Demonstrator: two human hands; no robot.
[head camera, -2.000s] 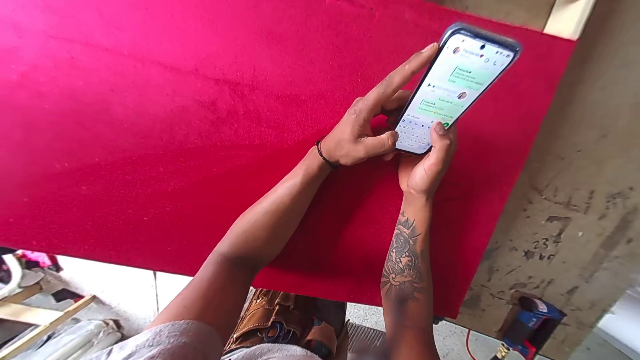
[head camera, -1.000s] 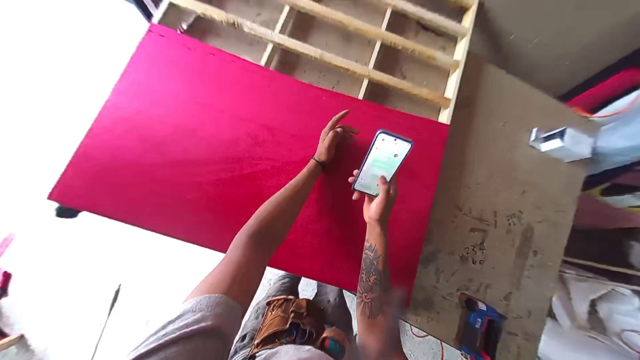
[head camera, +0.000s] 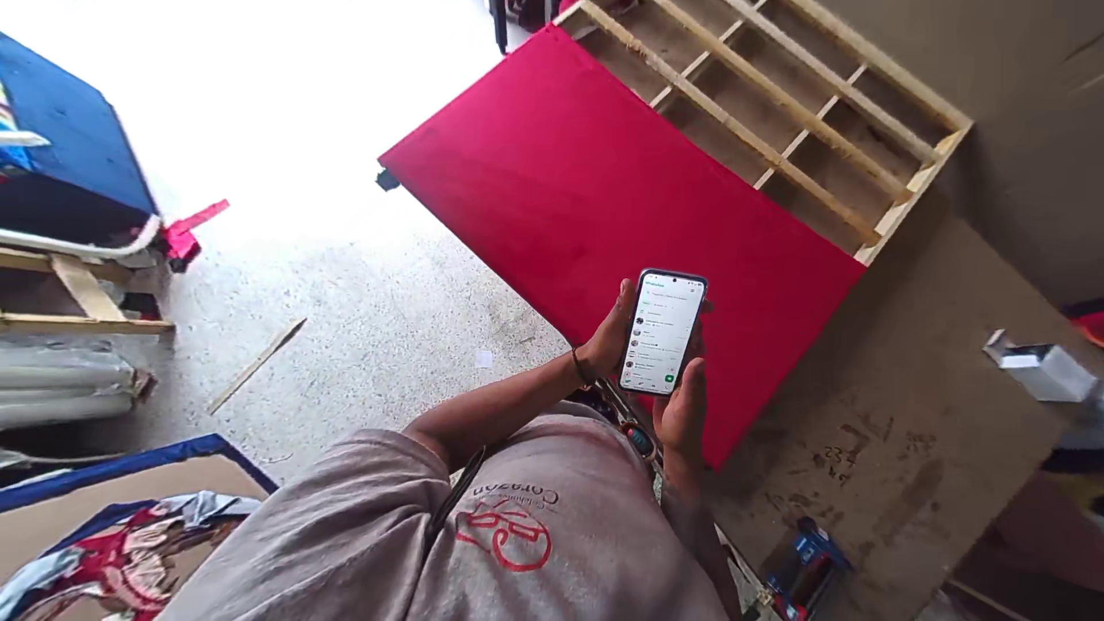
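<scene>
A smartphone (head camera: 662, 332) with a lit screen showing a list is held upright between both hands. My left hand (head camera: 608, 336) is against the phone's left edge, its thumb pointing up along the side. My right hand (head camera: 684, 405) grips the phone's lower right side, with fingertips showing past the right edge. Beneath the hands lies red fabric (head camera: 604, 198), spread over part of a wooden slatted frame (head camera: 776, 159). A dark band circles my left wrist.
A brown board (head camera: 906, 371) with handwritten marks lies at the right, bearing a blue tool (head camera: 806, 561) and a small white box (head camera: 1048, 371). A wood strip (head camera: 257, 365) lies on the floor. Blue upholstered pieces (head camera: 78, 129), wooden framing and wrapped rolls (head camera: 65, 384) stand left.
My left hand, off the phone one second ago, is back at its edge. The phone's screen has changed from a chat to a list. The view has swung widely.
</scene>
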